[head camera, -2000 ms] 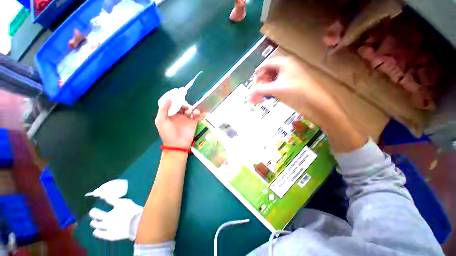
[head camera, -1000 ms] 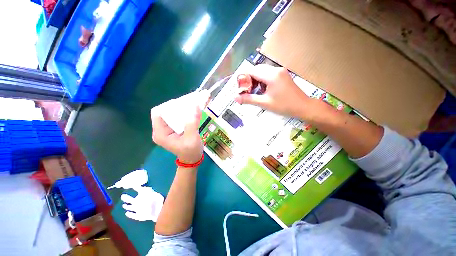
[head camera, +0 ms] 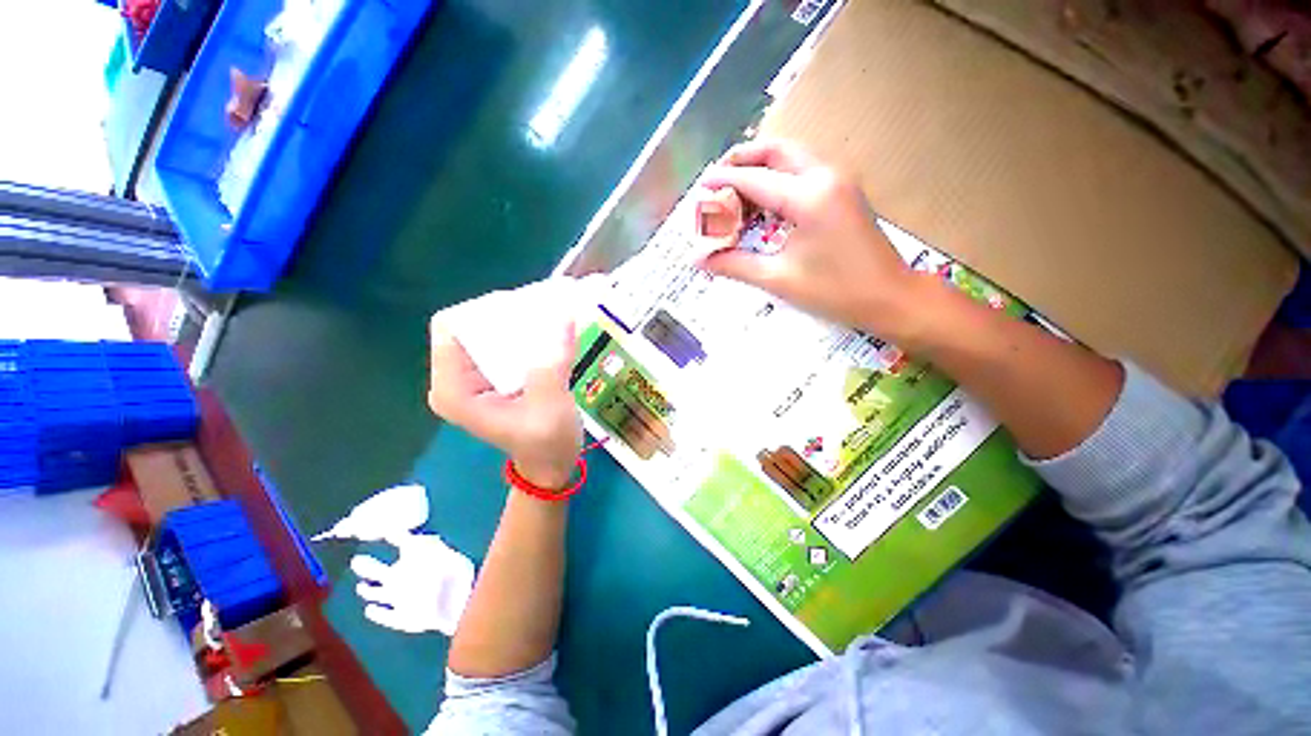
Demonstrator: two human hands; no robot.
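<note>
My left hand point(head camera: 511, 388) is closed around the white squeeze bottle point(head camera: 521, 328). The bottle points up and right toward my other hand; its thin nozzle is hard to make out against the white print. My right hand point(head camera: 820, 237) holds a small pinkish-brown figure part point(head camera: 719, 216) between thumb and fingers, with one end facing the bottle. A small gap shows between the part and the bottle's body. Both hands are above the green and white printed work mat point(head camera: 719, 532).
A plain carton flap point(head camera: 992, 144) overlaps the mat at upper right. A shallow blue tray point(head camera: 309, 144) with a part stands at upper left. A white glove point(head camera: 417, 585) and a white spouted bottle point(head camera: 385, 513) lie at lower left on the green bench point(head camera: 338, 352).
Since two seconds ago, my hands have come closer together. Over the last second, my right hand has lifted slightly with the part, whose end now faces the camera more. The left hand barely moved.
</note>
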